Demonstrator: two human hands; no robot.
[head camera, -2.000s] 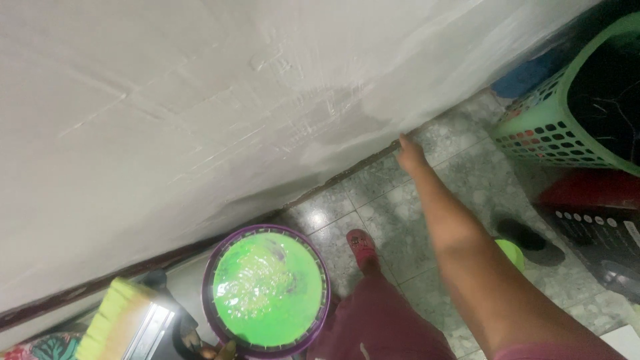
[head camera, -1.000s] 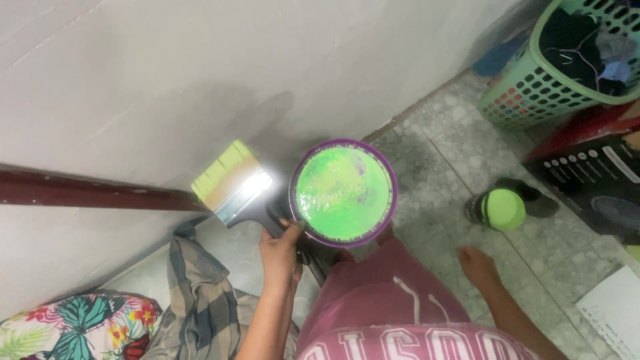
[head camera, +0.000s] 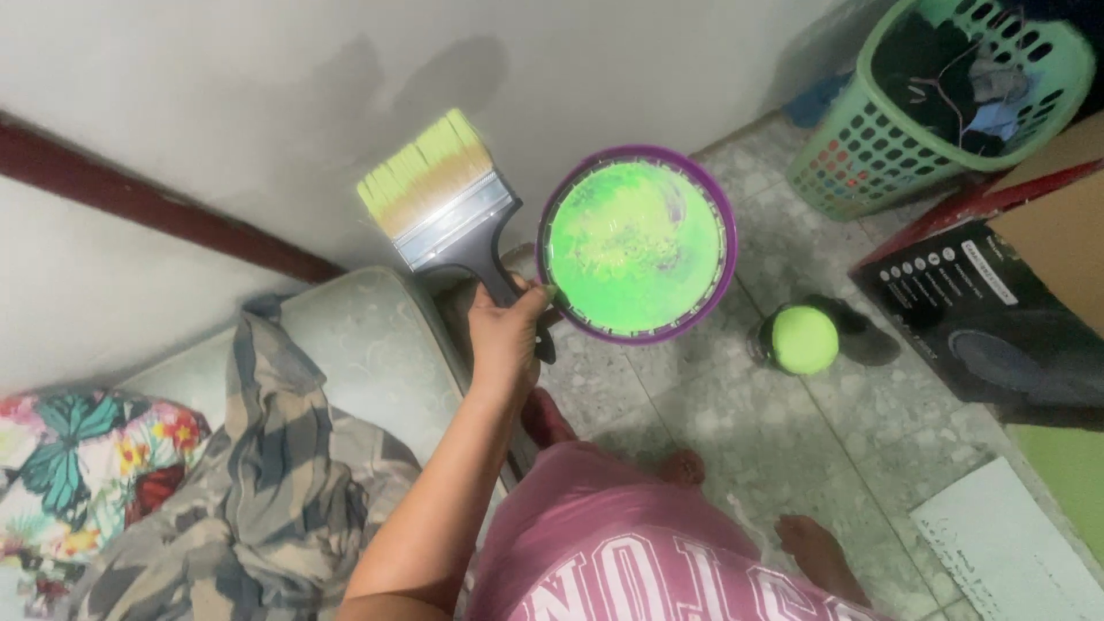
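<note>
My left hand grips a wide flat paintbrush by its dark handle, and its fingers also touch the rim of a purple round tub. Bright green paint with paler swirls fills the tub. The brush stands left of the tub, bristles up and to the left, coated yellow-green at their ends. My right hand is low on the right, over the floor, apart from the tub; its fingers are partly hidden and nothing shows in it.
A grey-white wall runs behind. At left, a patterned cloth and a floral fabric lie on a pale cushioned surface. On the right are a green laundry basket, a black box and a small container with a green top.
The view has swung away from the wall. My right hand, earlier reaching out at the wall's base, has drawn back towards my body. The brush and tub remain by my left hand.
</note>
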